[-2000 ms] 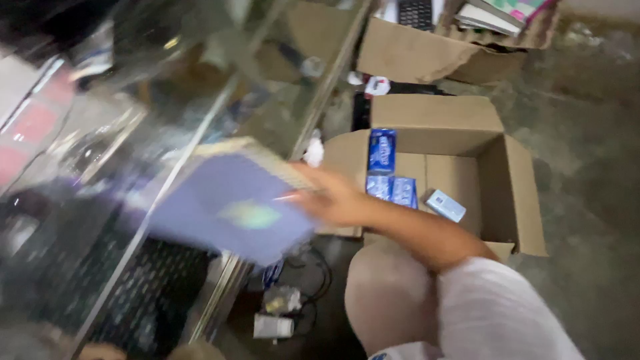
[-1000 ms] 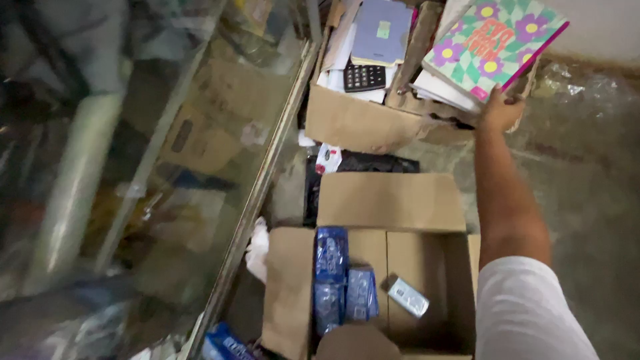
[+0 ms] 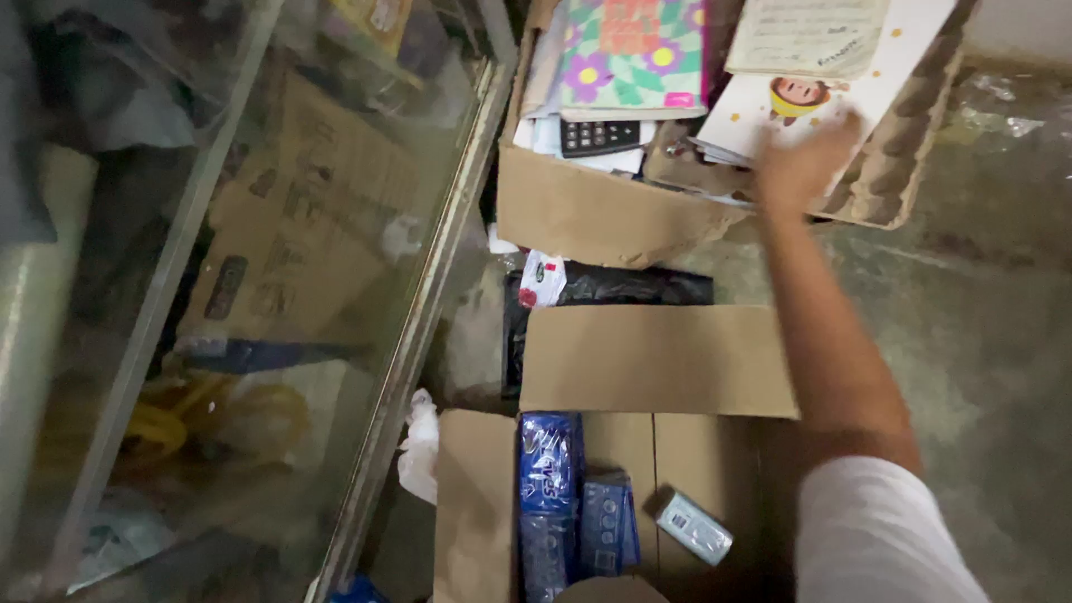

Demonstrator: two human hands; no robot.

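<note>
My right hand (image 3: 804, 159), blurred, is over a white notebook or sheet with a cartoon figure (image 3: 800, 96); whether the fingers grip it cannot be told. A small handwritten pad (image 3: 804, 33) lies on its upper part. These rest on an egg tray (image 3: 900, 159). To the left, a flower-patterned notebook (image 3: 632, 63) lies in an open cardboard box, just above a black calculator (image 3: 599, 136) among papers. My left hand is out of view.
A nearer open cardboard box (image 3: 662, 360) holds blue plastic-wrapped packs (image 3: 548, 469) and a small pale box (image 3: 693, 526). A glass case with a metal frame (image 3: 419, 310) stands at the left. Black plastic (image 3: 636, 285) lies between the boxes; crumpled clear plastic (image 3: 997, 109) is on the floor.
The purple notebook, in my right hand two seconds ago, was in the far box one second ago. The flowered notebook has moved left from the right-hand pile, and my right hand is off it.
</note>
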